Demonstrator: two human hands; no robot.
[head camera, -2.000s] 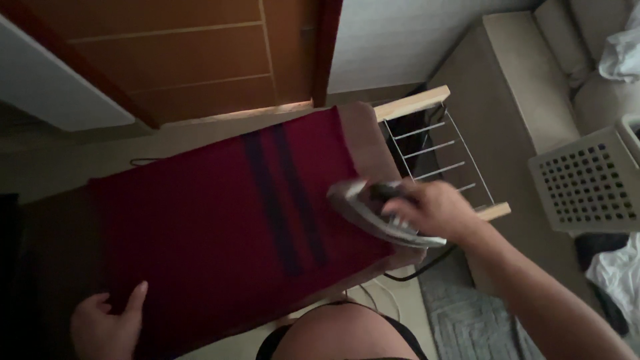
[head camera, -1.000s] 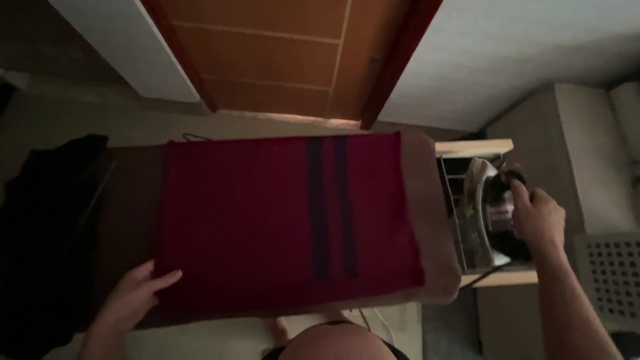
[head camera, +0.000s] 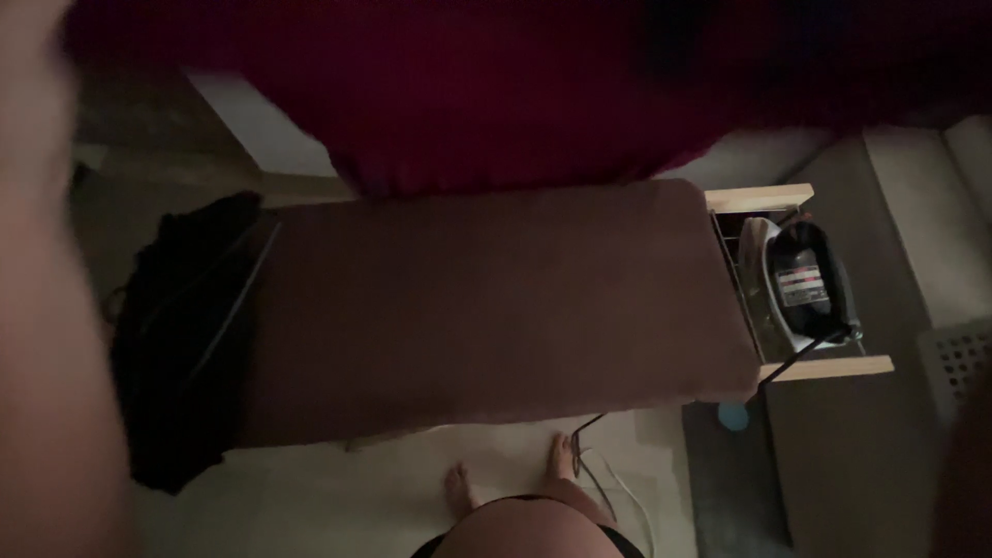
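Observation:
A dark red cloth (head camera: 496, 93) with dark bands hangs raised across the top of the view, blurred, its lower edge over the far side of the brown padded ironing board (head camera: 496, 310). My left forearm reaches up along the left edge; my left hand is not in view. Of my right arm only a dark, blurred part shows at the lower right edge, and my right hand is out of view too. The clothes iron (head camera: 798, 287) rests on the metal-barred rack at the board's right end.
Black fabric (head camera: 186, 341) lies over the board's left end. Pale wooden bars (head camera: 829, 368) frame the iron rack. A black cord runs from the iron; cords also lie on the floor by my feet. A perforated basket (head camera: 961, 364) stands at the right.
The iron went from the cloth onto the rack, and my right hand has let go of it. The red cloth, flat on the board before, is now lifted up.

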